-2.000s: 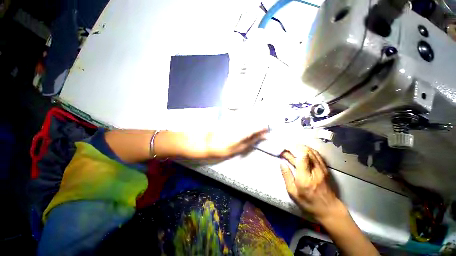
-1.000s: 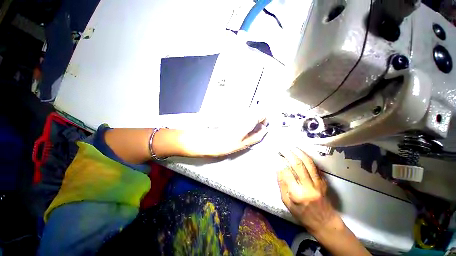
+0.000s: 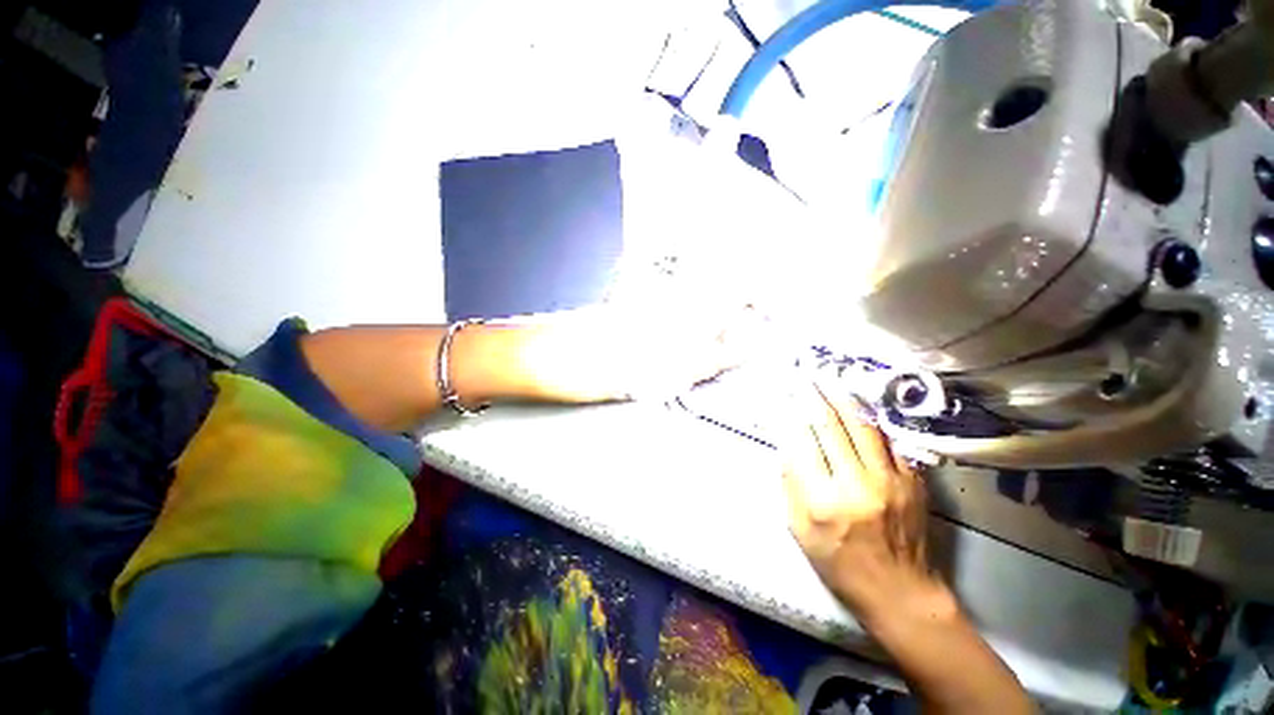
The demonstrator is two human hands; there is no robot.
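Note:
A dark navy-grey squarish stack of fabric pieces [image 3: 531, 231] lies on the white table left of the needle area, its right side washed out by the lamp. My left hand [image 3: 671, 356] lies flat below and right of it, mostly bleached by glare. My right hand [image 3: 852, 482] is close to the presser foot area [image 3: 911, 395], fingers pointing up toward it. A thin dark edge of a fabric piece [image 3: 724, 422] shows between my hands; the rest of the piece is lost in glare. Whether my fingers grip it cannot be told.
The off-white sewing machine head [image 3: 992, 196] fills the upper right, with a tension spring and ribbed knob [image 3: 1162, 539] below. A blue tube [image 3: 782, 49] curves behind the needle. A red-rimmed basket [image 3: 87, 398] of dark cloth is at lower left. A measuring scale runs along the table's front edge [image 3: 615, 531].
My right hand has moved up closer to the presser foot. My left hand has shifted slightly up and left. The dark edge between my hands shows again. The view has shifted a little.

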